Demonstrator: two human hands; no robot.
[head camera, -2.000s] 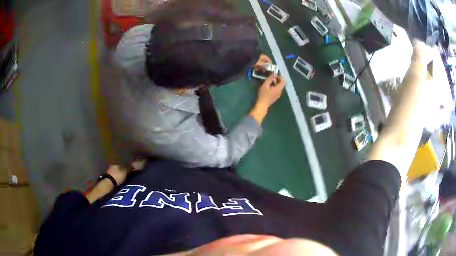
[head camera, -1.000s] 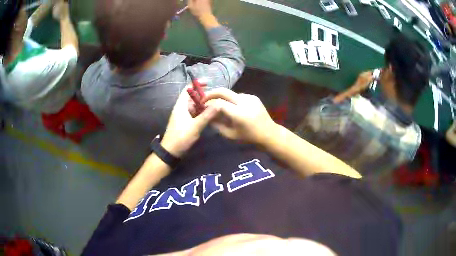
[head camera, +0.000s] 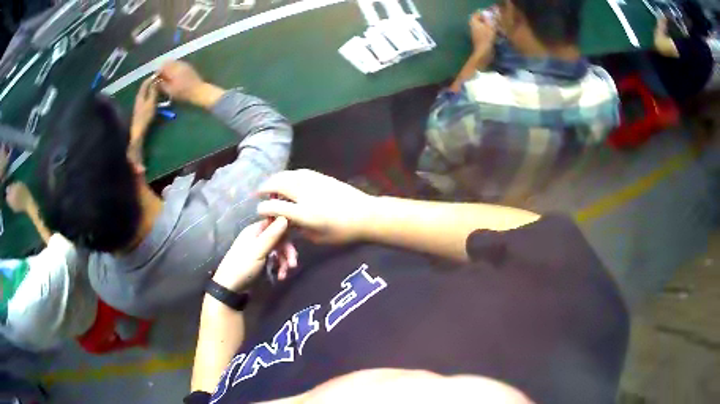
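My left hand (head camera: 251, 254), with a black band on the wrist, is in front of my dark shirt, fingers curled. A small dark thing, apparently the small hand tool (head camera: 272, 271), shows at its lower fingers, mostly hidden and blurred. My right hand (head camera: 320, 207) reaches in from the right, fingers bent, and its fingertips meet the left thumb. Whether the right fingers hold anything is hidden.
A seated person in grey (head camera: 181, 229) works at the green bench (head camera: 276, 75) ahead left; another in a checked shirt (head camera: 517, 130) sits ahead right. Stacked white panels (head camera: 387, 43) lie between them. Red stools (head camera: 643, 114) stand beneath people.
The view has swung right, so the seated people and panels appear further left. My hands remain together; the tool's red handle, seen before, is now hidden.
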